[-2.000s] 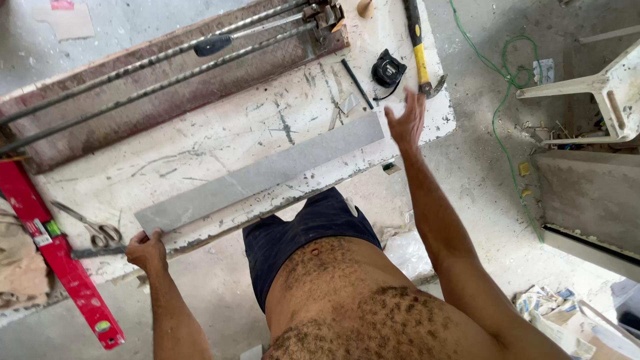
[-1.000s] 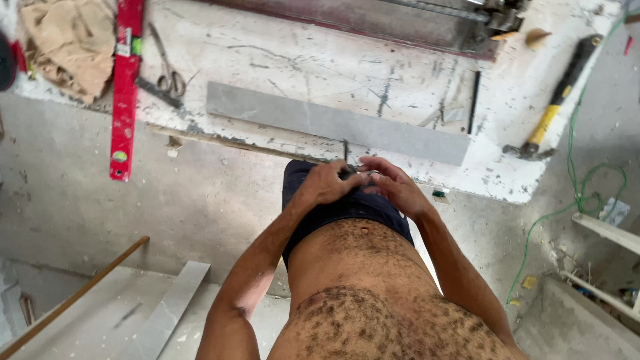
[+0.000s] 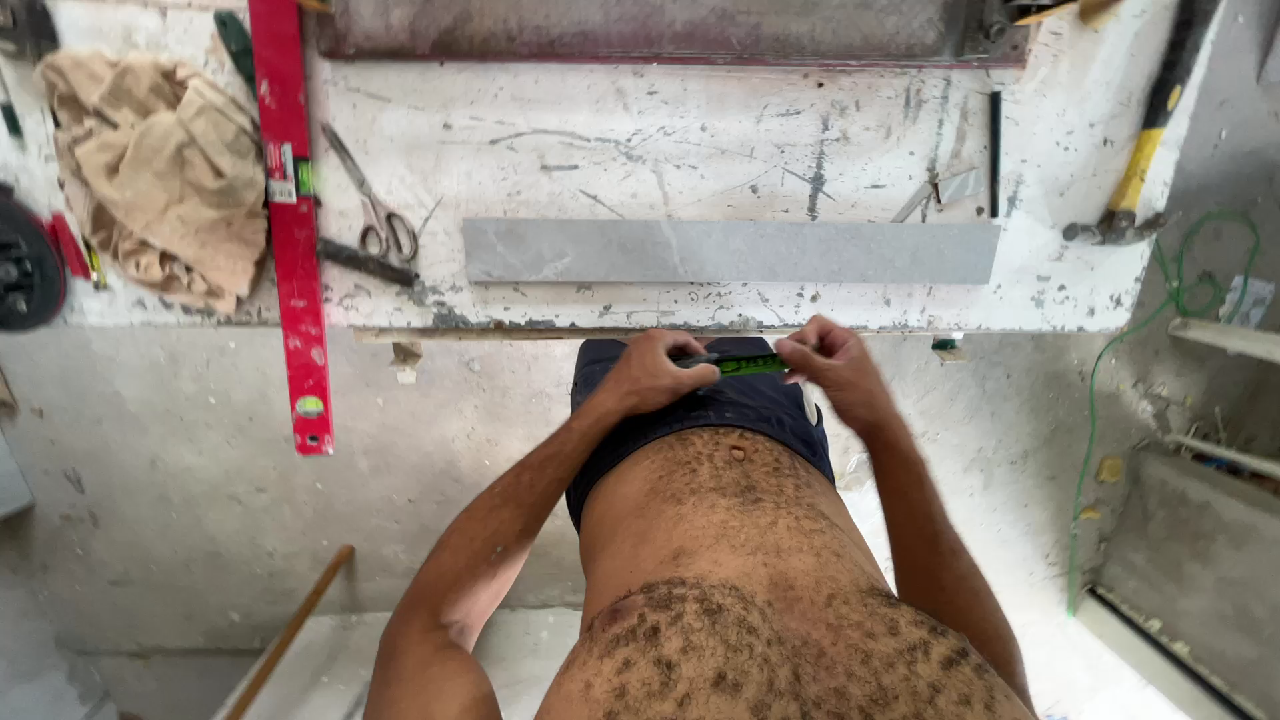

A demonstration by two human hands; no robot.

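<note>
My left hand [image 3: 665,372] holds a dark tape measure [image 3: 697,359], mostly hidden by the fingers, in front of my shorts. A short length of its green blade [image 3: 752,364] is drawn out to the right, and the fingers of my right hand [image 3: 828,365] pinch its end. Beyond both hands, a long narrow grey tile strip [image 3: 730,251] lies along the near edge of the scratched white table [image 3: 560,130]. A black pencil-like stick [image 3: 995,154] lies past the strip's right end.
On the left are a red spirit level [image 3: 288,220] overhanging the table edge, scissors [image 3: 372,200], a dark bar [image 3: 366,262] and a crumpled beige cloth [image 3: 165,180]. A hammer [image 3: 1140,165] lies at right. A tile cutter [image 3: 660,30] spans the back. A green cord [image 3: 1090,420] runs over the floor.
Both hands have left the grey strip and come together before my body. The tape measure, on the table two seconds ago, is in my hands, its green blade partly out. The view has turned.
</note>
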